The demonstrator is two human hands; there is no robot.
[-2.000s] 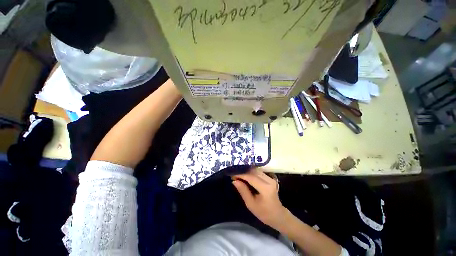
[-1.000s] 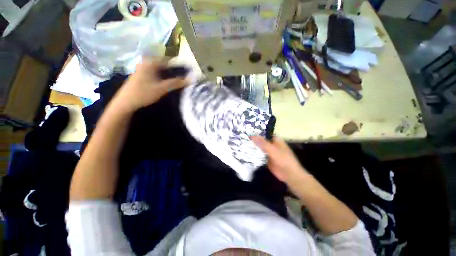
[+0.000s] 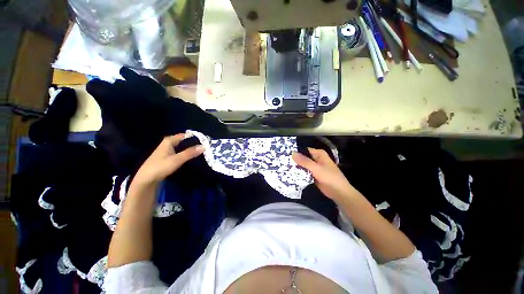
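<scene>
A white floral lace panel with a scalloped lower edge is stretched between both hands, in front of the machine bed and over my lap. Dark cloth shows through it. My left hand pinches its left end. My right hand holds its right end, thumb on top. Black fabric lies to the left and runs behind the lace. The shiny needle plate of the sewing machine is uncovered beyond the hands.
Pens and snips lie right of the machine. A clear plastic bag stands at the back left. Black lace-trimmed pieces lie at the left, and more black lace-trimmed pieces lie at the right.
The lace has come off the machine bed towards my lap and is now spread out flat between both hands. My left hand has moved nearer to me. The view has shifted down.
</scene>
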